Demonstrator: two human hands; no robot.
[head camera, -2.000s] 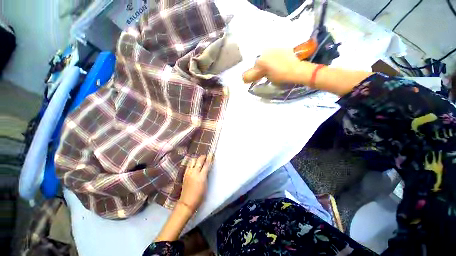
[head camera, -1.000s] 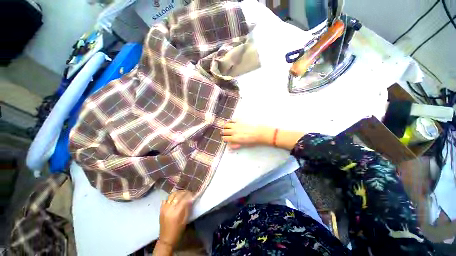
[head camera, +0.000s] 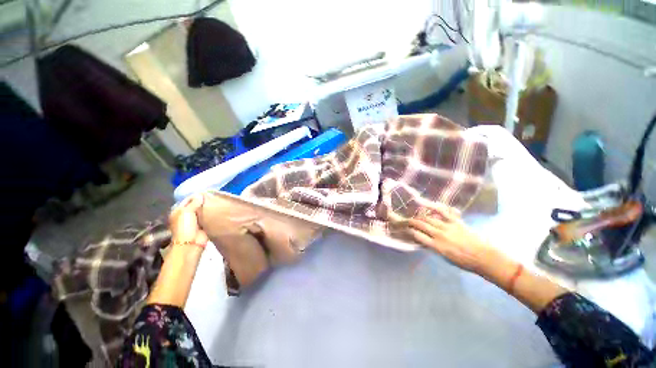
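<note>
The brown plaid garment (head camera: 439, 154) lies bunched on the white-covered ironing table (head camera: 374, 316). My left hand (head camera: 188, 221) grips its edge at the left and holds it up, so the tan reverse side (head camera: 241, 233) hangs towards me. The edge runs taut from there to my right hand (head camera: 442, 231), which lies on the plaid with fingers spread; whether it pinches the cloth is hard to tell. The steam iron (head camera: 593, 233) with its orange-brown handle rests on the right of the table, apart from my hands.
A pale padded board (head camera: 241, 164) and a bright blue piece (head camera: 288, 159) lie beyond the left table edge. A plaid heap (head camera: 115, 269) hangs at the left. Dark garments (head camera: 97, 97) hang behind. A cardboard box (head camera: 493, 100) stands at the back right.
The view has tilted up. My left hand has lifted the garment's lower edge and turned its tan side outward. My right hand, earlier on the iron, now lies on the garment.
</note>
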